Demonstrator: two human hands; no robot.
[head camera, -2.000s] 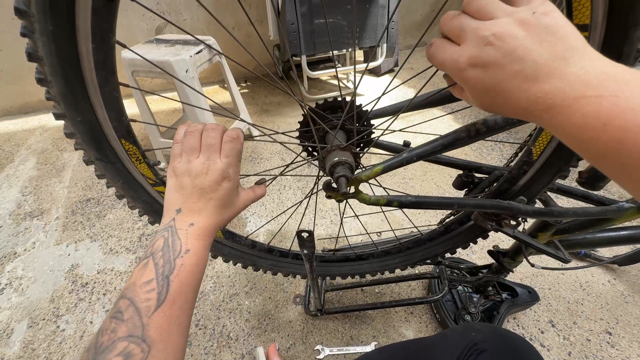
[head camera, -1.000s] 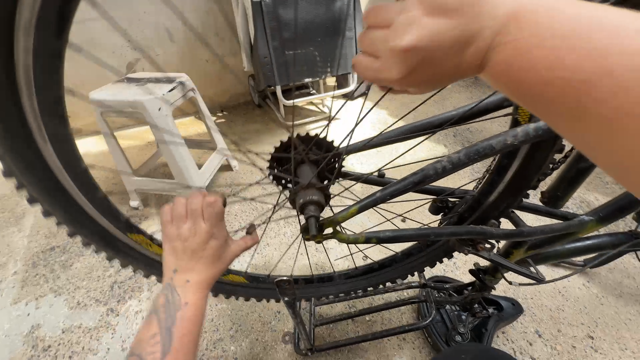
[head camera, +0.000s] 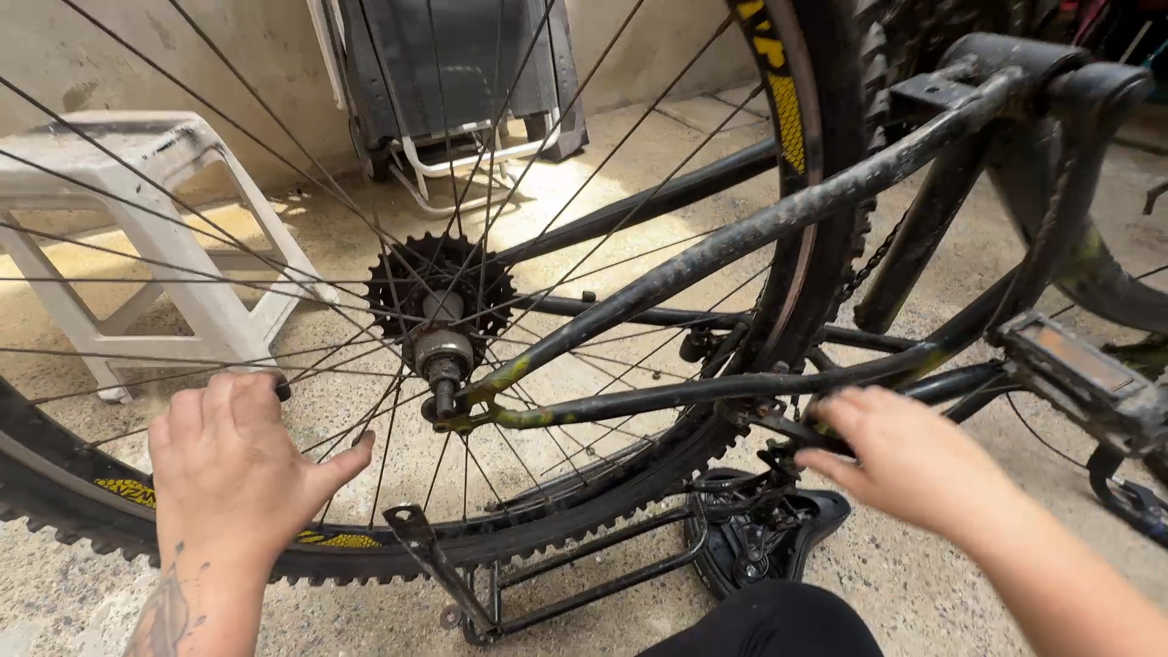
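An upside-down bicycle's rear wheel (head camera: 566, 546) stands with its hub (head camera: 442, 349) and toothed sprocket (head camera: 388, 283) at the dropout of the black frame (head camera: 639, 401). My left hand (head camera: 237, 456) is at the wheel's lower left, fingers over the rim and spokes, thumb apart; its grip is partly hidden. My right hand (head camera: 885, 447) reaches to the frame tubes near the tyre, right of the hub, fingers around or beside a dark part there; whether it grips it cannot be told. Below lie the black saddle (head camera: 821, 516) and a black metal rack (head camera: 593, 584).
A white plastic stool (head camera: 173, 265) stands behind the wheel at left. A folded chair (head camera: 456, 73) leans by the wall. A pedal (head camera: 1086, 374) juts out at the right, near my right forearm. My knee (head camera: 776, 625) is at the bottom edge.
My right hand has come down from the top of the wheel to the frame tubes near the saddle. My left hand stays at the wheel's lower left. The view has shifted.
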